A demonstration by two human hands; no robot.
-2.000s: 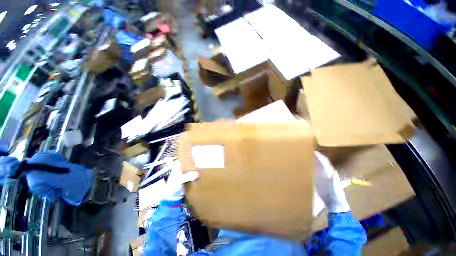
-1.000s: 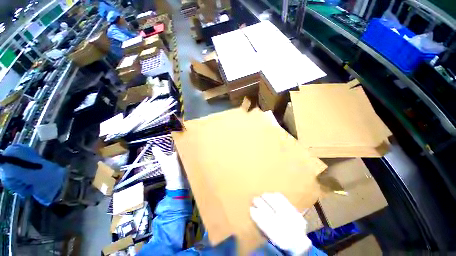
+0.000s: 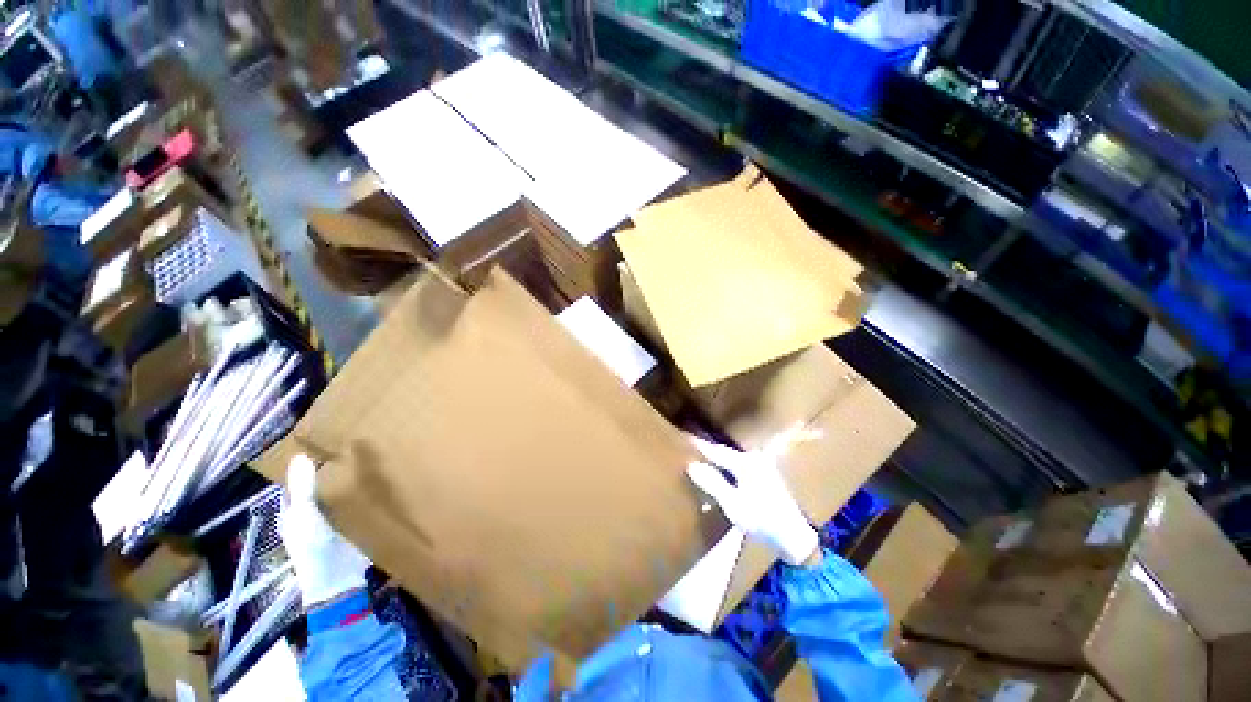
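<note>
A wide brown cardboard sheet or flattened carton with notched, flapped edges is held in front of my body. My white-gloved left hand grips its left edge. My white-gloved right hand holds its right edge, thumb and fingers at the rim. Behind it stand stacks of white-faced boxes with brown sides. A smaller white face shows just beyond the sheet. Another brown board lies on a large brown carton to the right.
Labelled brown cartons stand at the lower right. An assembly line with a blue bin runs along the upper right. Black crates with white strips are at the left, beyond yellow-black floor tape. Loose cardboard flaps lie beside the white-faced stacks.
The view has swung right, bringing the labelled cartons into view. The sheet has turned, and my right hand has moved from its face to its right edge; my left hand is now on its left edge.
</note>
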